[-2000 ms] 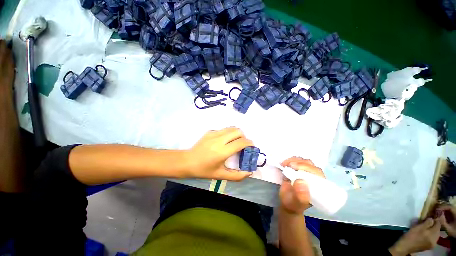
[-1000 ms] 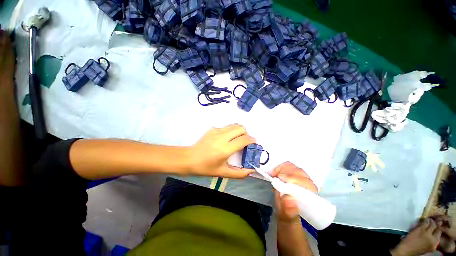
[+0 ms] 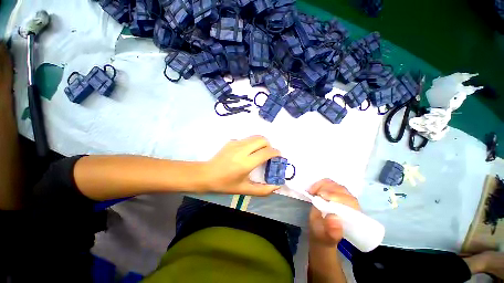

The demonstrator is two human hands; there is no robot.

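My left hand point(image 3: 243, 168) holds a small navy plaid miniature bag point(image 3: 276, 171) between thumb and fingers over the white paper sheet point(image 3: 326, 143). The bag's black loop handle points right. My right hand point(image 3: 330, 211) grips a white glue bottle point(image 3: 359, 225). Its narrow tip points up and left, close to the bag's lower right side. I cannot tell whether the tip touches the bag.
A big heap of miniature bags point(image 3: 257, 47) lies beyond my hands, with loose black straps point(image 3: 232, 104) at its edge. Scissors point(image 3: 397, 122) and crumpled tissue point(image 3: 432, 122) lie right. A hammer point(image 3: 34, 88) and two bags lie left. Another person's hand point(image 3: 486, 262) shows at lower right.
The glue bottle's tip came left to the bag, and has now drawn back slightly to the right. My left hand still holds the bag. The neighbour's hands at lower right have moved mostly out of view.
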